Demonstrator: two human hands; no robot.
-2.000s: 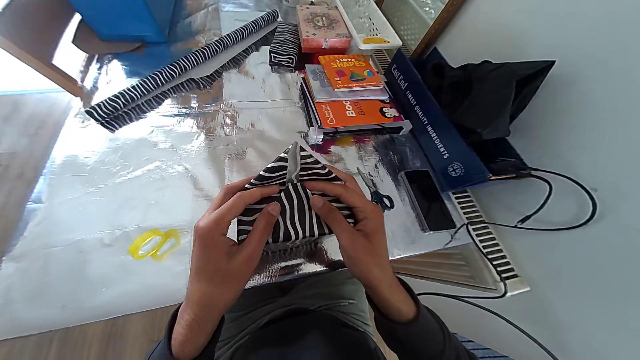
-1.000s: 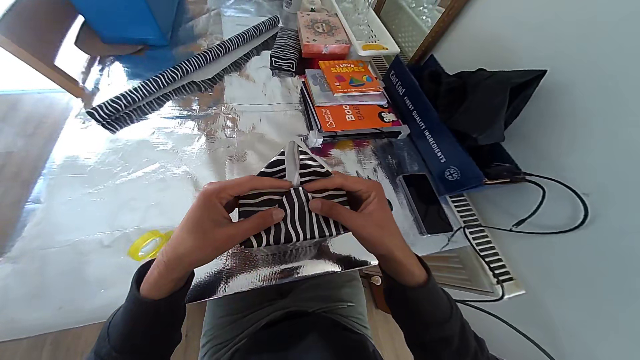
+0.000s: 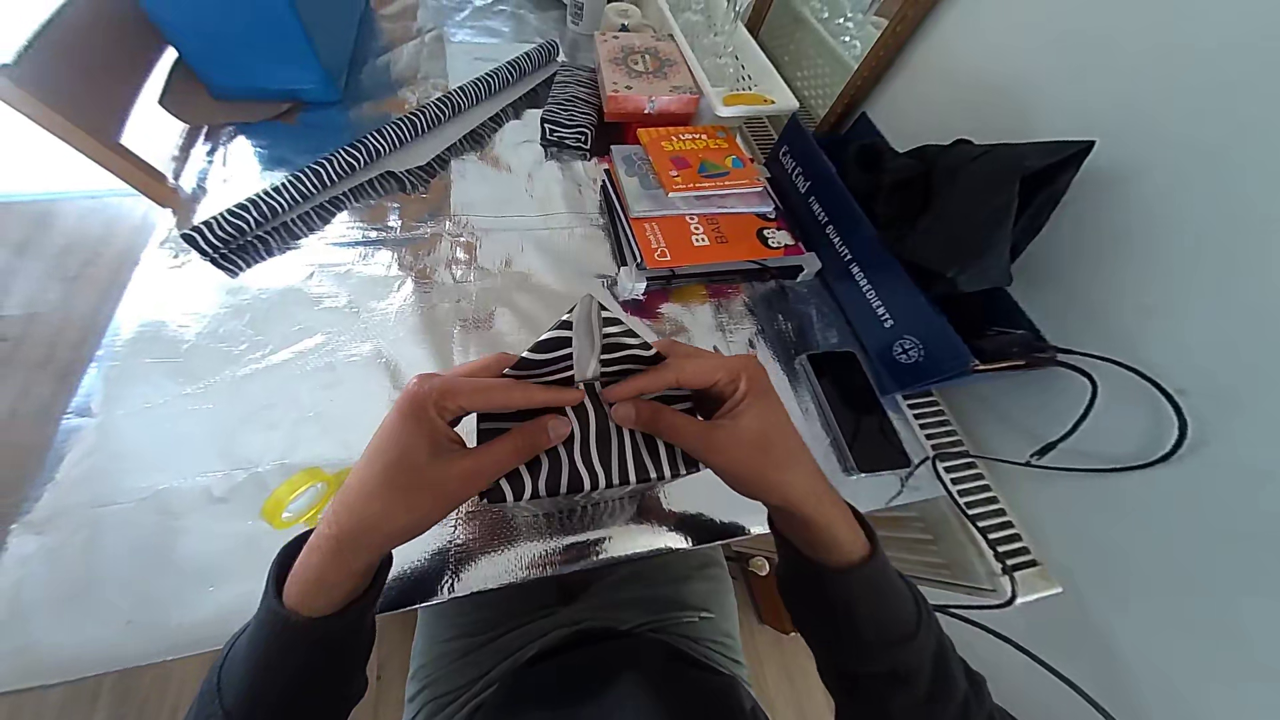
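Observation:
A parcel in zebra-striped wrapping paper [image 3: 590,460] lies at the near edge of the foil-covered table, its far end folded to a point with a pale strip down the middle. My left hand [image 3: 450,430] grips the parcel from the left, thumb and index finger on the paper near the central seam. From the right, my right hand [image 3: 715,415] holds it the same way, fingertips close to those of my left. A roll of yellow tape [image 3: 303,498] sits beside my left wrist. Whatever is inside the paper is hidden.
A partly unrolled zebra-striped paper roll [image 3: 370,150] lies at the back left, near a blue container [image 3: 265,45]. Behind the parcel are stacked books [image 3: 715,235] and a patterned box [image 3: 645,75]. A phone [image 3: 857,410] and a navy bag [image 3: 880,270] are to the right.
The scissors seen right of the parcel two seconds ago are no longer visible. Both hands still hold the parcel, with their fingertips shifted slightly along the paper.

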